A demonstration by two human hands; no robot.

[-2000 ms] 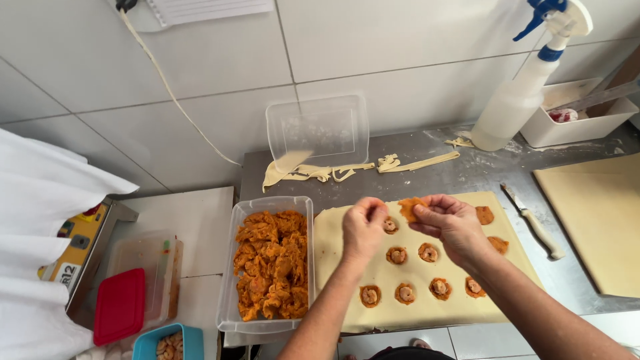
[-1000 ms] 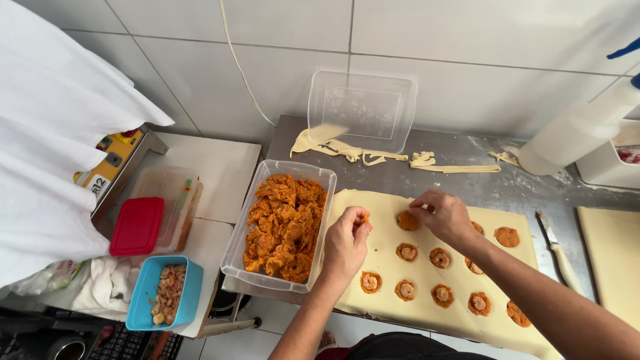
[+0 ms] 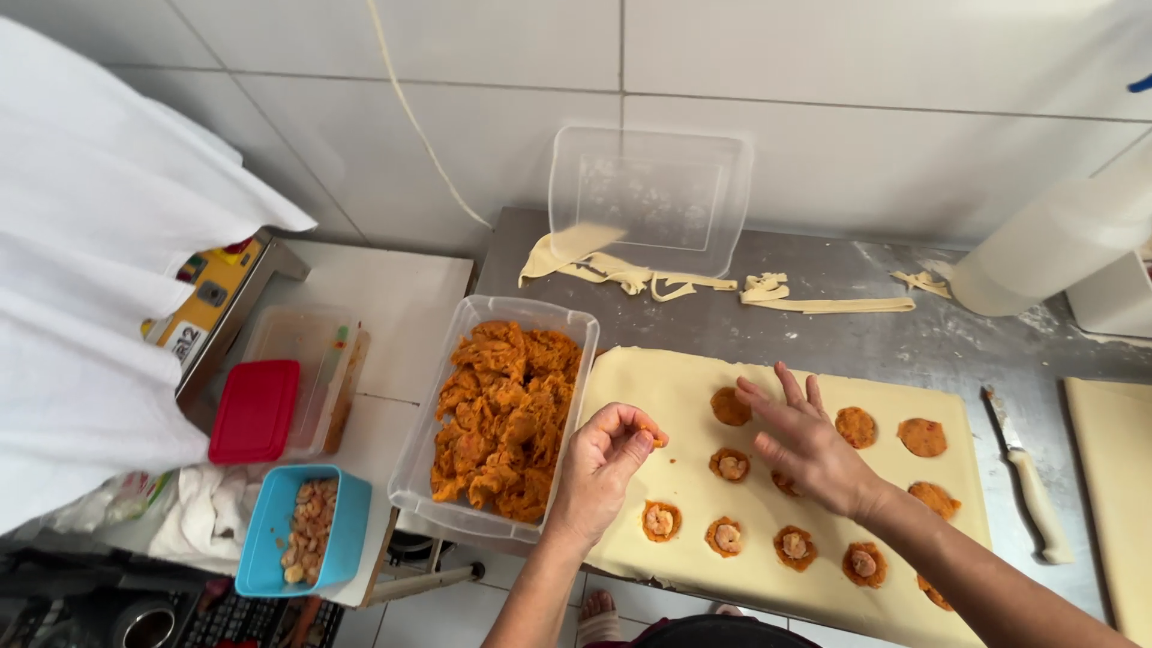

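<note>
A sheet of rolled dough lies on the steel counter, with several flattened orange filling rounds on it; the nearer ones bear shrimp pieces. My left hand, over the sheet's left end, pinches a small orange bit of filling between thumb and fingers. My right hand hovers over the middle rounds, fingers spread, holding nothing, and partly covers some of them. Left of the sheet stands a clear plastic tub of orange filling.
Dough scraps and a clear lid lie at the wall. A knife and a second dough sheet are right, a spray bottle behind. Left are a blue container of shrimp, a red-lidded box and white cloth.
My right hand has opened, drawing back from the top-row round it touched one second ago. The orange piece it held two seconds ago is no longer in it. The view has swung left.
</note>
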